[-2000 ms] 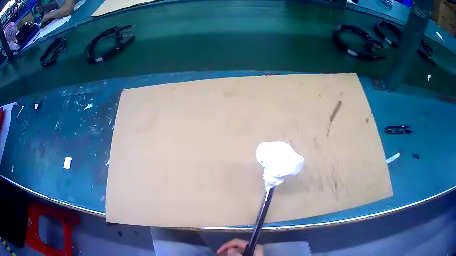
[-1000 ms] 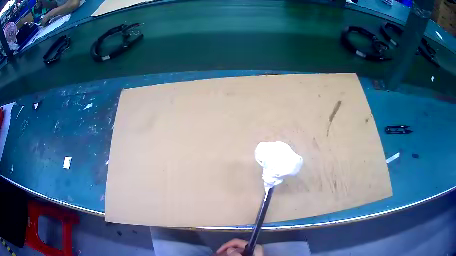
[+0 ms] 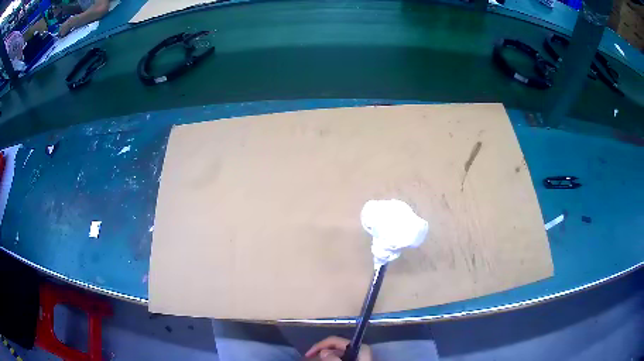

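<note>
A wiping wand with a puffy white cloth head (image 3: 394,227) lies over the right part of the tan cardboard mat (image 3: 282,211). Its dark handle (image 3: 368,303) slants down across the mat's front edge. What looks like my right hand (image 3: 337,347) is closed around the handle at the bottom edge of the view, mostly cut off. My left hand cannot be made out.
Black headband assemblies (image 3: 166,60) lie on the green conveyor belt (image 3: 339,56), left and right (image 3: 522,63). A green post stands at right. Small black snips (image 3: 561,182) lie right of the mat. A person's arm shows top left. A red stool (image 3: 70,317) is lower left.
The black assemblies on the belt have shifted to the right. The person's arm at top left has moved slightly. The wand and my hand have stayed nearly still.
</note>
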